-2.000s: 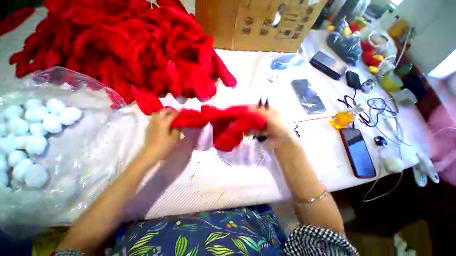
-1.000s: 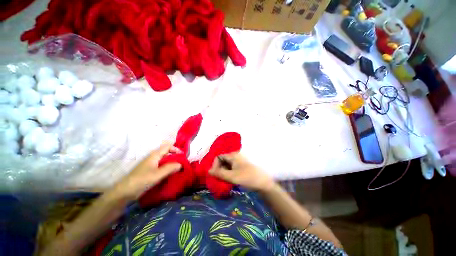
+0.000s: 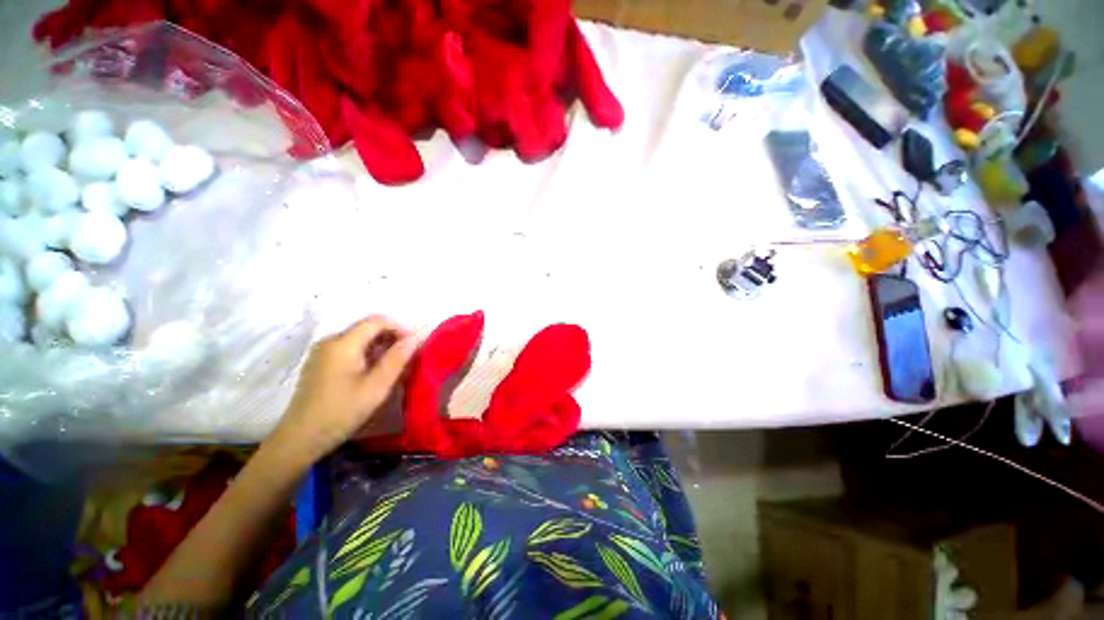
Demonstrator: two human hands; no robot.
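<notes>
A red plush piece (image 3: 533, 394) lies at the table's near edge against my apron, with two rounded ends pointing up and away. My left hand (image 3: 345, 382) is at its left end, fingertips closed on the plush edge. My right hand is out of the picture. A fine pale thread (image 3: 999, 460) runs as a taut line from near the table's right front edge to the right rim of the picture. No needle can be made out.
Red plush pieces (image 3: 484, 73) are heaped at the back left. White pompoms (image 3: 97, 236) lie in a clear bag at left. A silvery metal object (image 3: 746, 274), amber bottle (image 3: 880, 252), smartphone (image 3: 903, 339) and cables are at right. A cardboard box (image 3: 714, 22) stands behind.
The red piece was first held up and stretched between both hands, then lowered to the table edge. My right hand has left the picture. The pale line at lower right has appeared.
</notes>
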